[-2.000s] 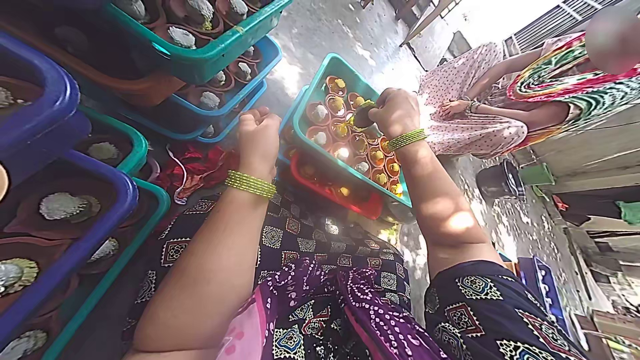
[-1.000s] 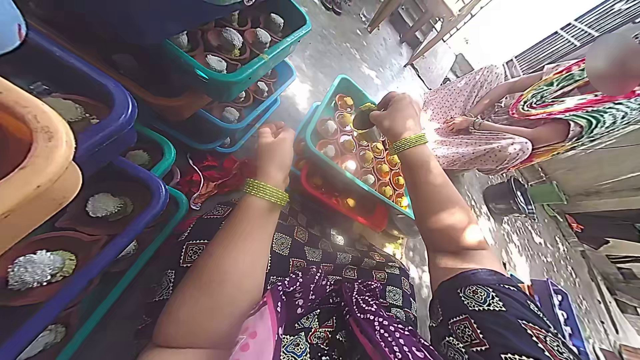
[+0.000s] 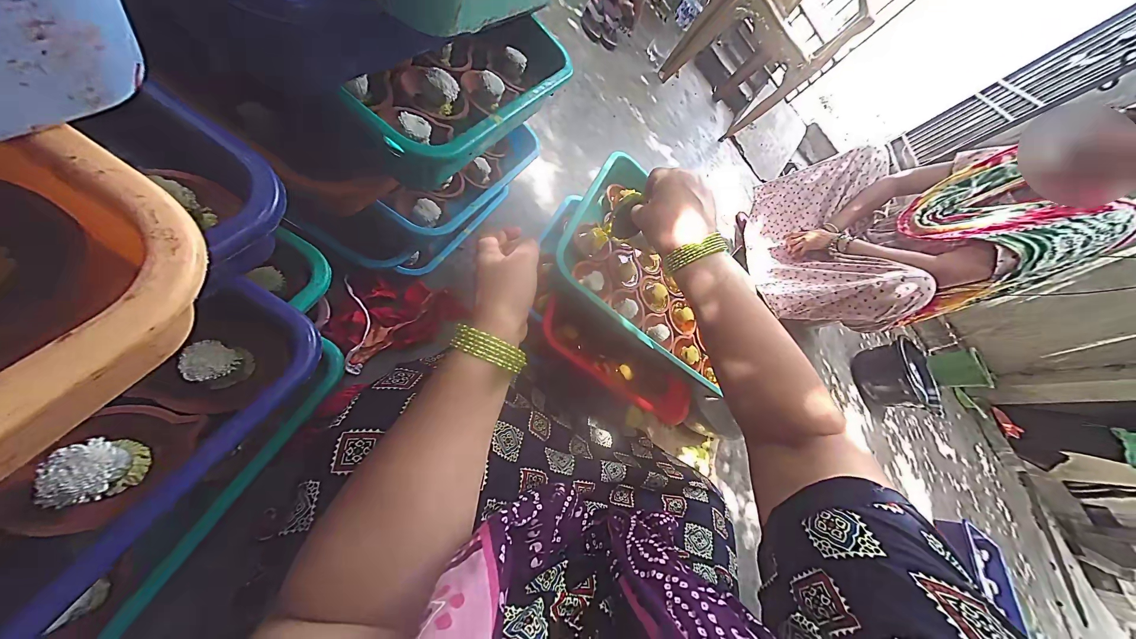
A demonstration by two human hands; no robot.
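My right hand (image 3: 670, 209) holds a small dark rounded object (image 3: 627, 216) over the far end of a teal plastic crate (image 3: 612, 319). Clay cups (image 3: 655, 295) with yellow or whitish contents fill that crate. It rests on a red crate (image 3: 661, 404). My left hand (image 3: 506, 266), its fingers curled, is raised beside the crate's left side; whether anything is inside the fingers cannot be made out. Green bangles circle both wrists.
Stacked crates of clay cups stand on the left, among them a teal one (image 3: 444, 160), a purple one (image 3: 306, 355) and an orange one (image 3: 169, 266). Red cloth (image 3: 399, 311) lies near my left forearm. A person (image 3: 852, 231) sits at the right, beside a black bucket (image 3: 892, 373).
An orange crate has come into view at the left as the view shifts. My right hand still holds the dark object over the teal crate's far end.
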